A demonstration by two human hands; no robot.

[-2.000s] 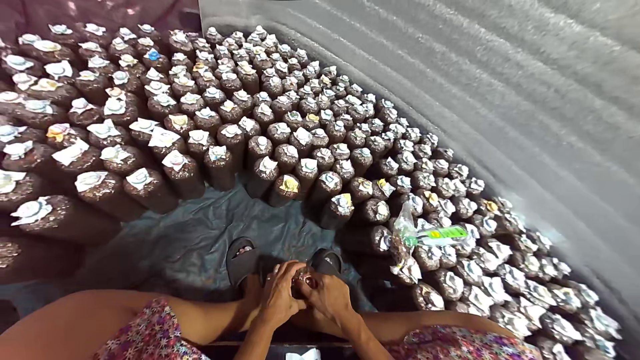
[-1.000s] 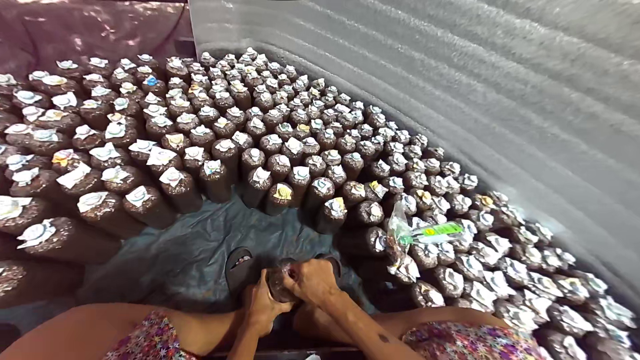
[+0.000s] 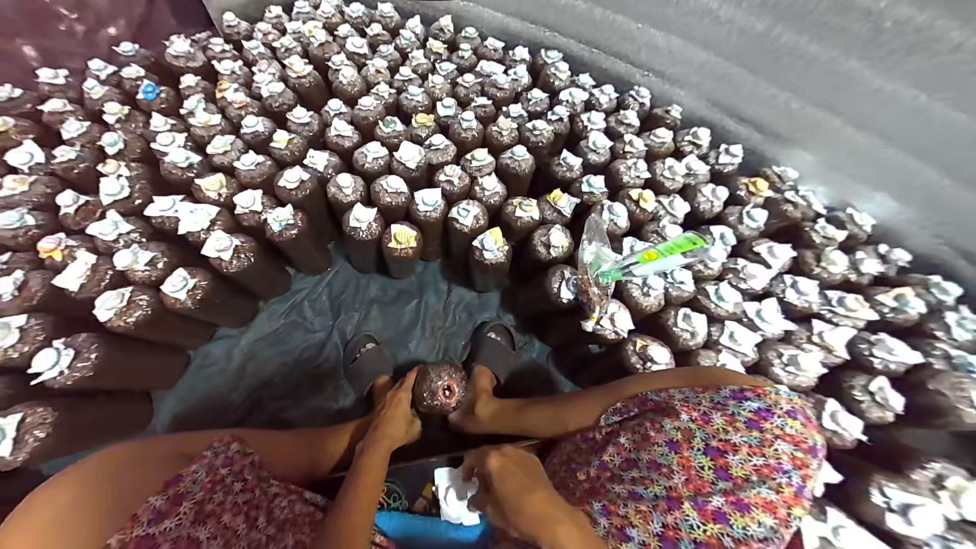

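A dark filled cylindrical bag point(image 3: 441, 387) stands between my feet, with a reddish ring and a hole in its top and no paper cover on it. My left hand point(image 3: 396, 412) holds its left side. Lower down, my right hand point(image 3: 503, 480) is beside a crumpled white paper piece point(image 3: 456, 496), over a blue-edged container point(image 3: 431, 528); its fingertips are partly hidden, so I cannot tell whether they grip the paper. A clear plastic bag point(image 3: 596, 263) with dark contents and a green-and-white packet point(image 3: 659, 255) lie on the bags to the right.
Many dark cylindrical bags with paper-covered tops surround me left, ahead and right, such as this one point(image 3: 402, 248). Dark plastic sheeting point(image 3: 305, 351) covers the floor, where my sandalled feet point(image 3: 367, 358) rest. A grey sheet wall point(image 3: 839, 99) rises at the right.
My right hand has left the top of the dark bag and moved down to the container at my lap. My left hand stays on the bag, whose ringed opening now shows.
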